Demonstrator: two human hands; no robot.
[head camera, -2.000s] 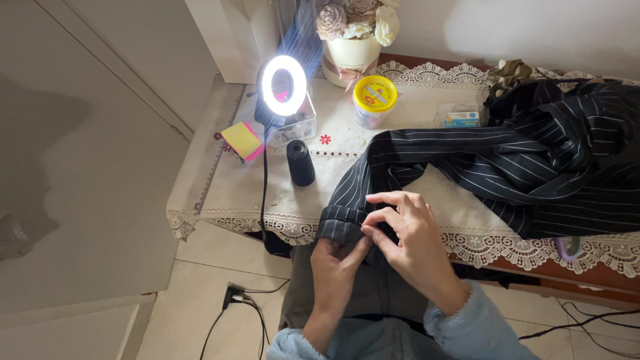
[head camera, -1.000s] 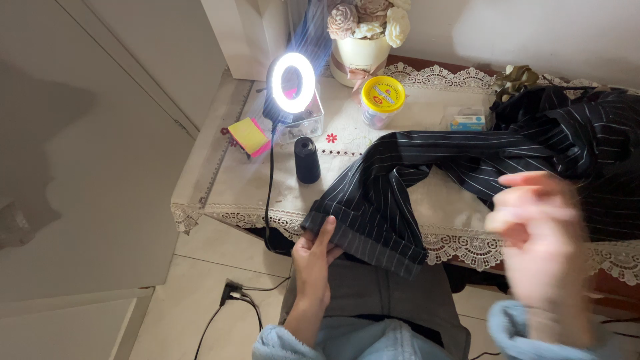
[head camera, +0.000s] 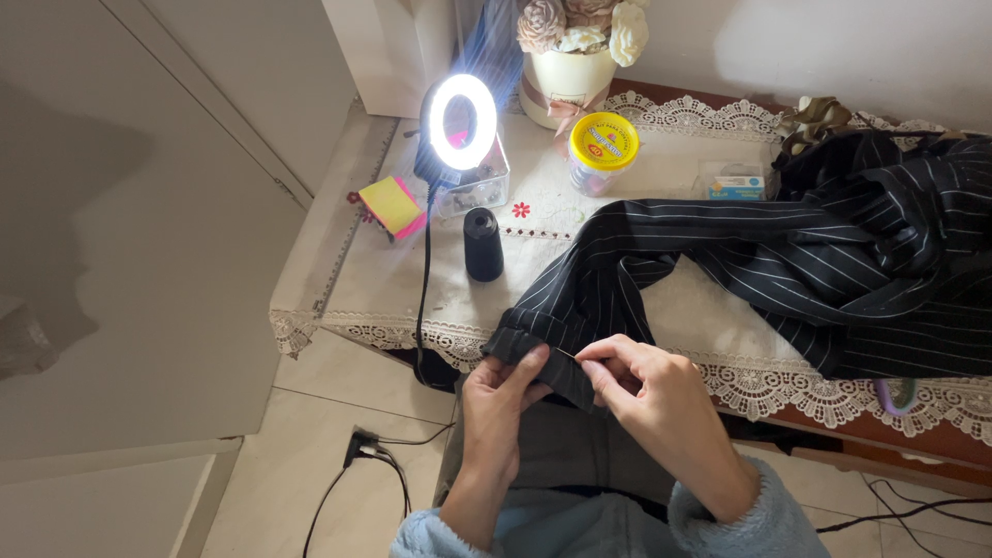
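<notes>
A black pinstriped garment (head camera: 744, 232) lies across the right of the table, and one narrow end hangs over the front edge. My left hand (head camera: 500, 395) pinches the folded cuff (head camera: 515, 341) of that end between thumb and fingers. Close to its right, my right hand (head camera: 639, 380) holds a thin sewing needle (head camera: 564, 353) between thumb and index finger, the needle pointing left at the cuff's fold. Any thread on it is too fine to make out. A black cone of thread (head camera: 483, 246) stands upright behind my left hand.
A lit ring lamp (head camera: 486, 124) with a black cable stands before a clear plastic box (head camera: 496, 182). Near it are sticky notes (head camera: 390, 205), a yellow-lidded sewing-kit tub (head camera: 603, 155), a flower pot (head camera: 570, 81) and a small clear case (head camera: 735, 184). Lace (head camera: 775, 395) edges the table; cables (head camera: 360, 449) lie on the floor.
One second ago my right hand was raised, blurred, at the right, away from the cuff; it is now back at the cuff with the needle. My left hand has stayed on the cuff.
</notes>
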